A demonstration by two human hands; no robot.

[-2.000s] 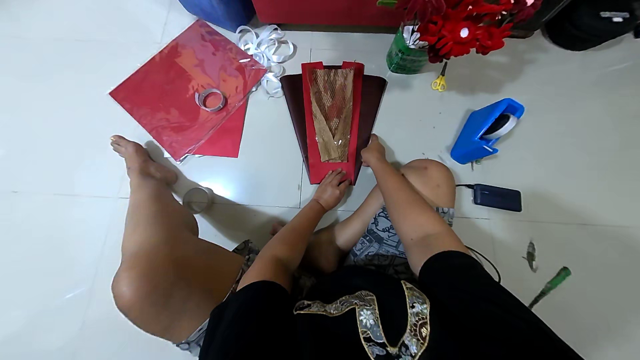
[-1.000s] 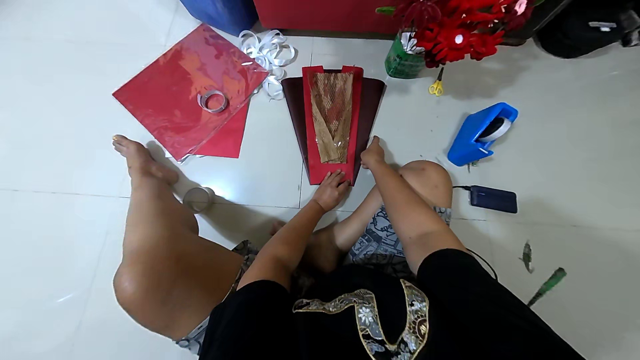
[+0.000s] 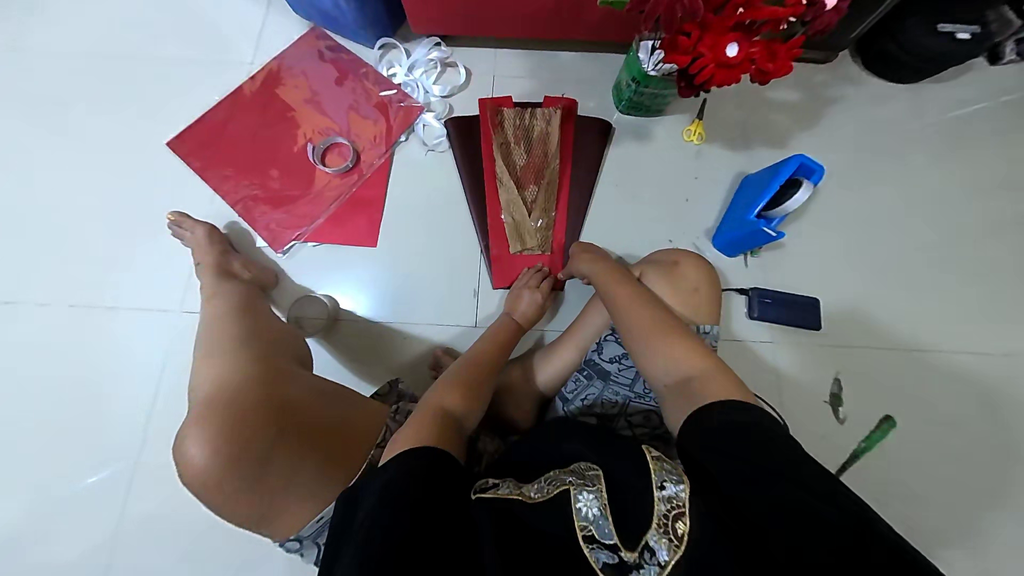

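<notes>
On the tiled floor ahead of me lies a layered bundle of wrapping paper: dark maroon paper [image 3: 589,152] underneath, a narrower red sheet [image 3: 498,268] over it, and brown honeycomb mesh paper [image 3: 528,176] on top. My left hand [image 3: 529,296] lies with its fingers on the bottom edge of the red sheet. My right hand [image 3: 584,262] touches the lower right corner of the bundle; whether its fingers pinch the paper cannot be made out.
Red sheets in clear film [image 3: 256,160] lie at left under a tape roll [image 3: 332,154], beside white ribbon [image 3: 424,76]. At right are yellow scissors [image 3: 694,130], a blue tape dispenser [image 3: 744,212], a power bank [image 3: 784,310] and red flowers [image 3: 720,52] in a green container [image 3: 642,84].
</notes>
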